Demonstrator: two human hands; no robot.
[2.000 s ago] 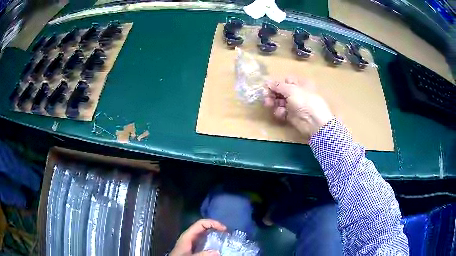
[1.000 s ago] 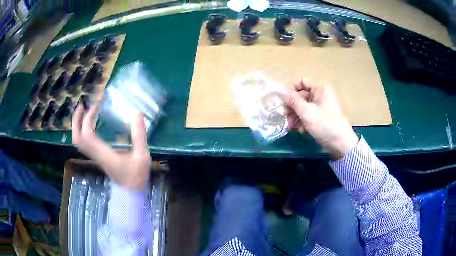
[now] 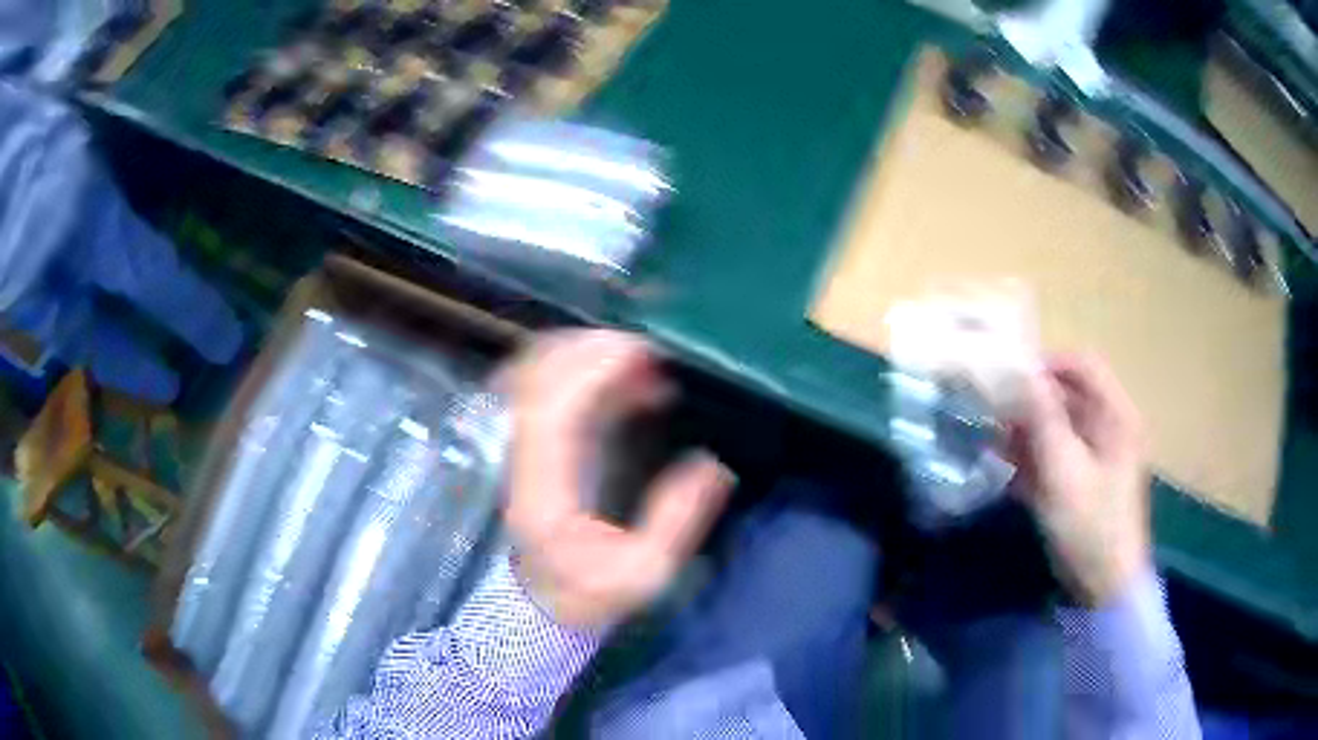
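My right hand [image 3: 1077, 448], blurred, grips a clear blister shell [image 3: 947, 419] over the bench's front edge, by the near side of the cardboard sheet [image 3: 1062, 282]. My left hand [image 3: 600, 492] holds nothing, its thumb and fingers apart, between the bench edge and the carton. A stack of nested blisters [image 3: 557, 195] rests on the bench at the left, beside the filled sheet. A row of black moulded parts [image 3: 1127, 174] lies along the far edge of the right cardboard sheet.
The filled sheet [image 3: 419, 72] with rows of black parts lies at the upper left. A carton of blisters [image 3: 239, 448] stands open below the bench. A white stand [image 3: 1055, 36] is at the back. Someone's blue clothing [image 3: 101, 246] shows at far left.
The view has turned left and tilted. My left hand has let go of the blister stack, now on the bench, and drawn back. My right hand has brought the blister shell nearer the front edge.
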